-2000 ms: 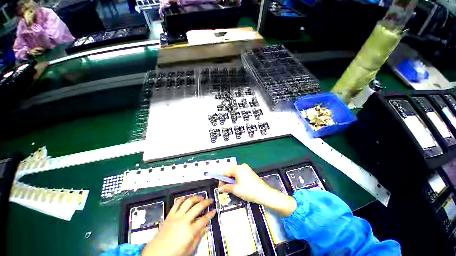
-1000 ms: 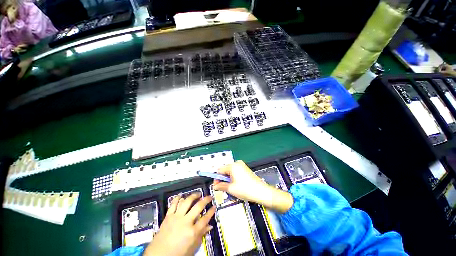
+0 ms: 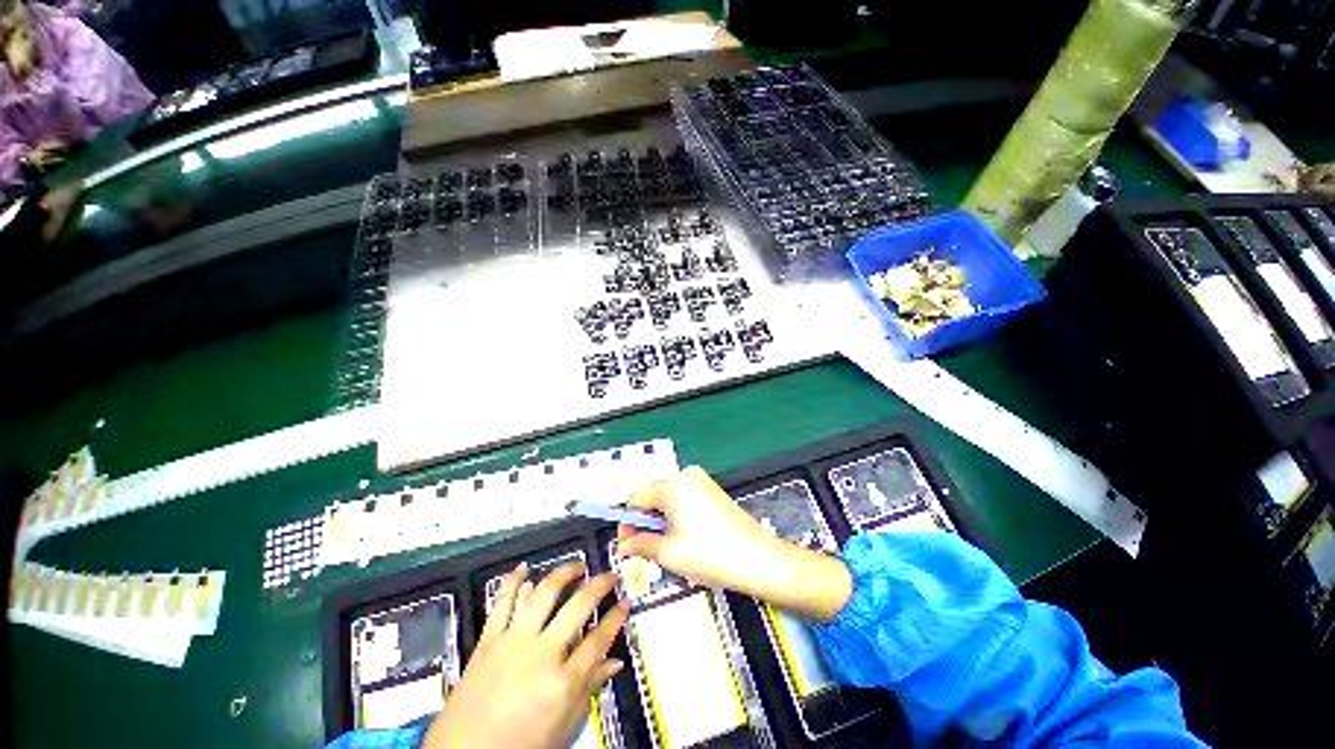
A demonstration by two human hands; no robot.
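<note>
A black carrier tray (image 3: pixel 337 659) holds several open phone bodies side by side. My right hand (image 3: pixel 703 534) holds a slim blue-violet tool (image 3: pixel 618 515) over the upper end of the middle phone body (image 3: pixel 685 666), its fingertips hiding part of that end. The tool points left. My left hand (image 3: pixel 535 659) lies with fingers spread over the phone body to the left, fingertips reaching the middle one's edge. It holds nothing that I can see. A white sticker strip (image 3: pixel 439 505) and a sheet of tiny pale dots (image 3: pixel 294 552) lie behind the tray.
A white board (image 3: pixel 483 359) bears rows of black modules (image 3: pixel 677 354). Clear blister trays (image 3: pixel 798 161), a blue bin (image 3: pixel 955 285) with tan scraps and a yellow-green wrapped post (image 3: pixel 1076 117) stand right. More phone trays are far right. Spare strips (image 3: pixel 125 593) lie left. A person in pink sits far left.
The view has tilted and shifted, so the scene sits higher and further left. My hands keep nearly the same places over the tray. The tool is still in my right hand.
</note>
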